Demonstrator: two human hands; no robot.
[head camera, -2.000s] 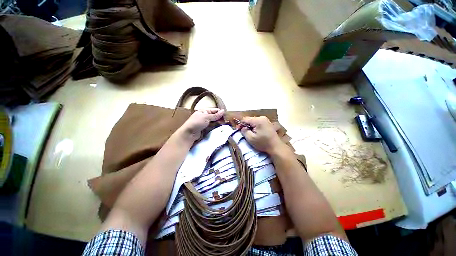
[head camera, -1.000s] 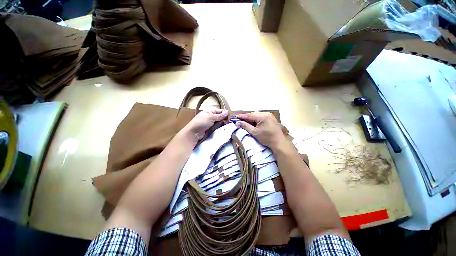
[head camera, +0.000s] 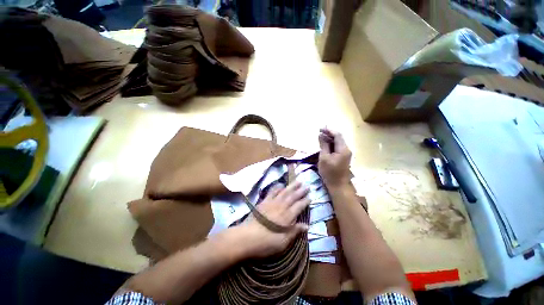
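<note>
Brown bag panels (head camera: 191, 164) lie in a fanned stack, with white backing (head camera: 322, 211) showing in stepped layers. Many brown handles (head camera: 265, 283) hang in loops toward me. One handle loop (head camera: 253, 118) stands at the far edge of the stack. My left hand (head camera: 277, 217) lies palm down on the stack with its fingers spread; one handle strap crosses over its back. My right hand (head camera: 334, 158) is raised at the stack's far right edge, fingers closed around a small dark tool (head camera: 326, 138), perhaps thread snips, mostly hidden.
Brown panel stacks (head camera: 170, 59) stand at the far left. A yellow handwheel (head camera: 37, 134) is at left. A cardboard carton (head camera: 388, 95) is at far right. Thread clippings (head camera: 438, 217), a small black box (head camera: 441, 174), a black-handled tool (head camera: 462, 184) and red tape (head camera: 432, 279) lie at right.
My left hand has left the handle ends and moved toward me, opening flat on the stack. My right hand has lifted and moved right. One handle now lies over my left hand. The view has shifted.
</note>
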